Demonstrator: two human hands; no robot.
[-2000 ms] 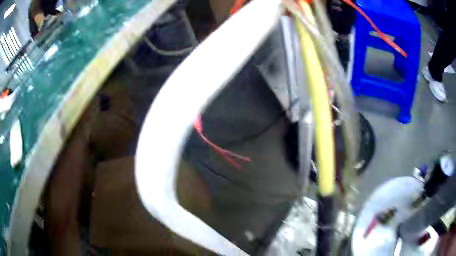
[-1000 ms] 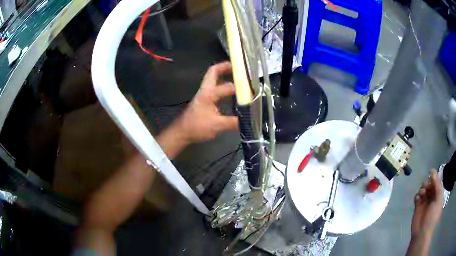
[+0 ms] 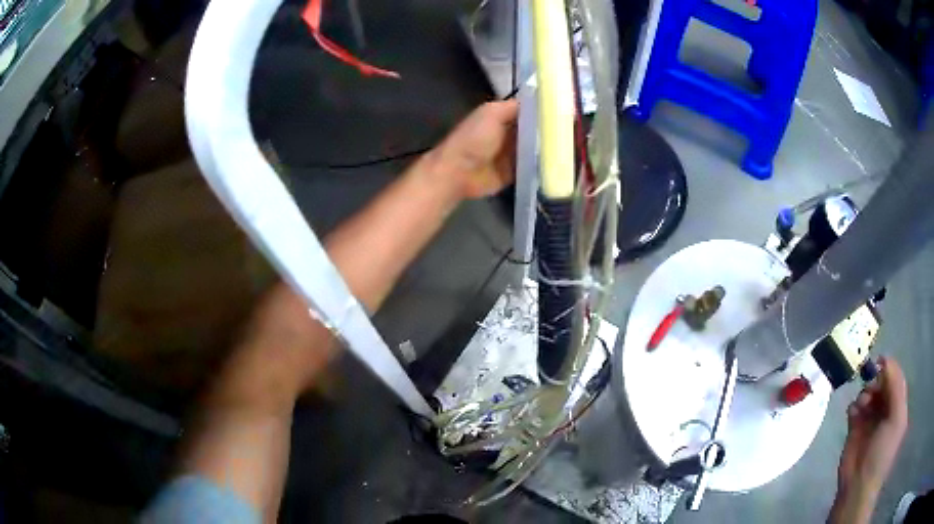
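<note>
My left hand (image 3: 485,154) reaches past the bent white tube (image 3: 230,154) to a pale upright post beside the yellow-sleeved hose bundle (image 3: 555,102). Its fingers are hidden behind the post and hoses, so I cannot tell what they hold. My right hand (image 3: 879,409) is at the right edge of the tank, its fingertips at a small dark knob on the block-shaped fitting (image 3: 852,338); a grip is unclear. The tank's round white lid (image 3: 666,384) bears a brass valve with a red handle (image 3: 666,325), a red cap (image 3: 795,390) and a slim silver tool (image 3: 717,440).
A thick grey pipe (image 3: 871,246) rises from the lid. A black round base (image 3: 655,189) stands behind the hoses, near a blue stool (image 3: 717,82). Thin tubes (image 3: 512,425) tangle on the stained plate at the white tube's foot. A red tie (image 3: 343,53) hangs upper left.
My left hand, first seen one second ago beside the black-and-yellow hose, has moved farther up and behind it. My right hand is now at the fitting's knob. The view has shifted from the bench towards the tank.
</note>
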